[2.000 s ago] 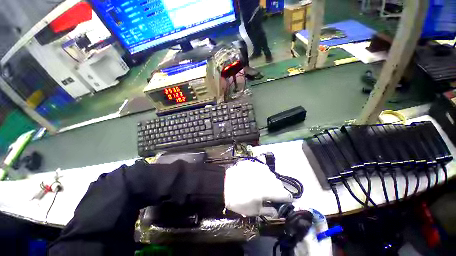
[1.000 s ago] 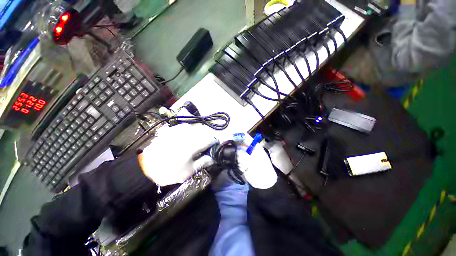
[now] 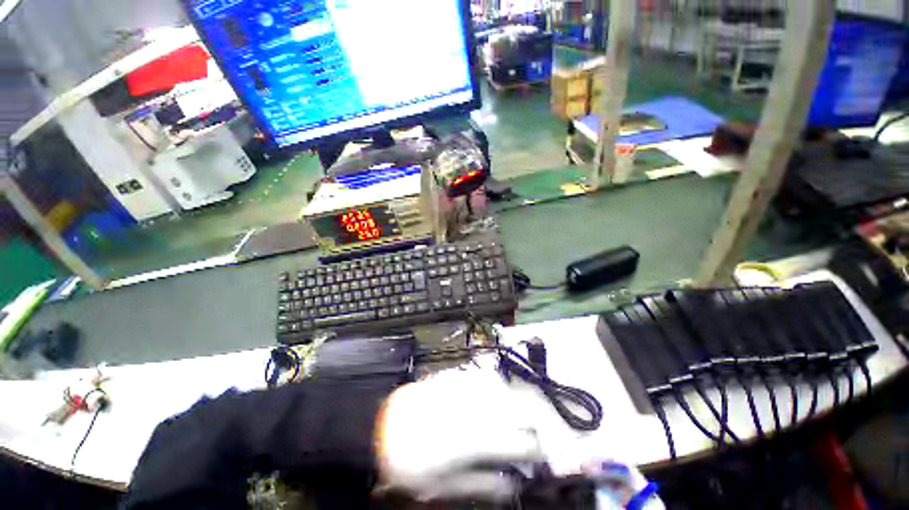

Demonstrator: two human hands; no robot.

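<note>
My left hand (image 3: 458, 433), in a white glove, reaches over the clear-wrapped fixture. It is blurred and its fingertips are unclear. My right hand (image 3: 610, 480), gloved, is cut off by the bottom edge, with a blue pen (image 3: 645, 497) in it. Something dark, blurred, lies between the hands; I cannot tell whether the left holds it. A black adapter (image 3: 364, 357) lies in the fixture behind my left forearm, a looped lead (image 3: 283, 367) at its left end. A black cord (image 3: 570, 400) lies coiled on the white bench right of the fixture.
Behind the fixture are a keyboard (image 3: 399, 289), a power meter (image 3: 364, 225) with red digits and a monitor (image 3: 349, 65). A row of black adapters (image 3: 738, 334) stands at right, cables towards me. Another adapter (image 3: 602, 268) lies on the green belt (image 3: 558, 234). A metal post (image 3: 767, 149) rises behind the row.
The view has swung back from the right to the front. My hands, close together around a black cable bundle one second ago, are now lower in the picture. The meter's digits differ.
</note>
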